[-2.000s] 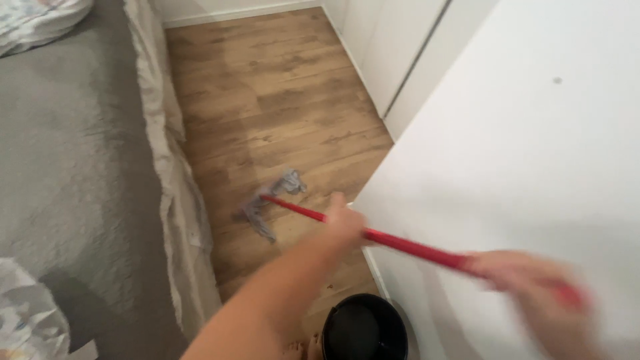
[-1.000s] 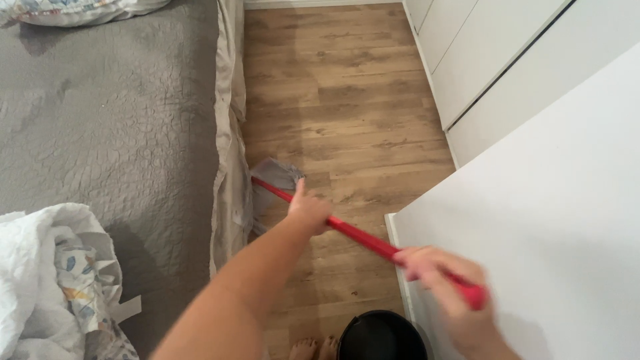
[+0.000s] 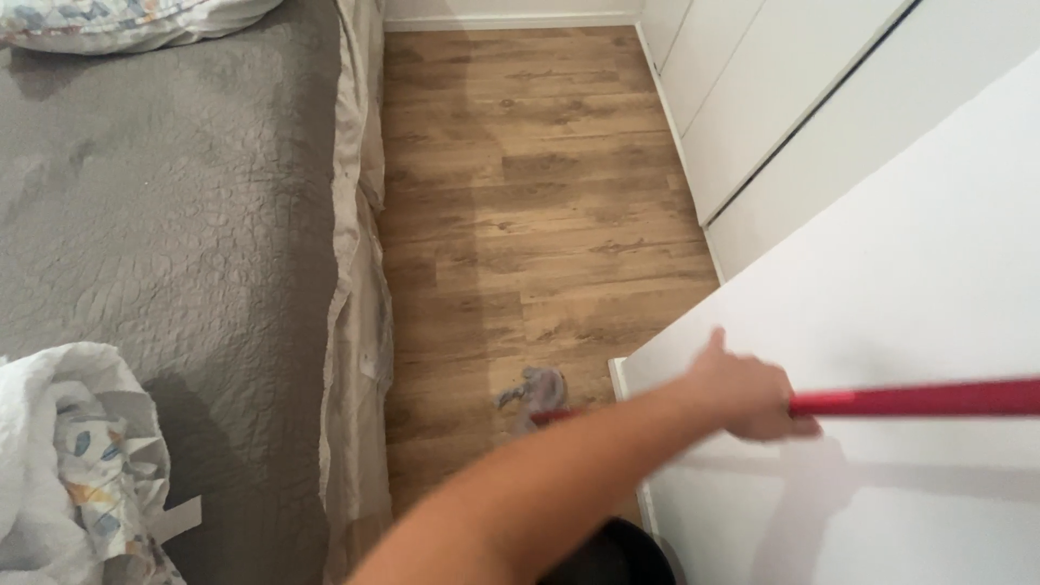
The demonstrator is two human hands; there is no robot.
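Note:
My left hand [image 3: 747,394] grips a red pole [image 3: 918,400] in front of the white wall on the right. The pole runs out of view at the right edge; its lower part passes behind my left forearm. At its far end a grey cloth [image 3: 543,392] lies bunched on the wood-look floor, left of the wall's corner. The mop head beneath the cloth cannot be made out. My right hand is out of view.
A bed with a grey quilted cover [image 3: 203,219] and a pale bed skirt [image 3: 357,309] lines the left. White patterned bedding [image 3: 89,455] lies on it. Below my forearm stands a black bucket [image 3: 626,556]. White cabinet doors [image 3: 756,106] and a wall [image 3: 910,309] bound the right.
The grey cloth has moved from beside the bed skirt toward the wall's corner and nearer to me. My left hand has moved right with the pole. My right hand has left the view.

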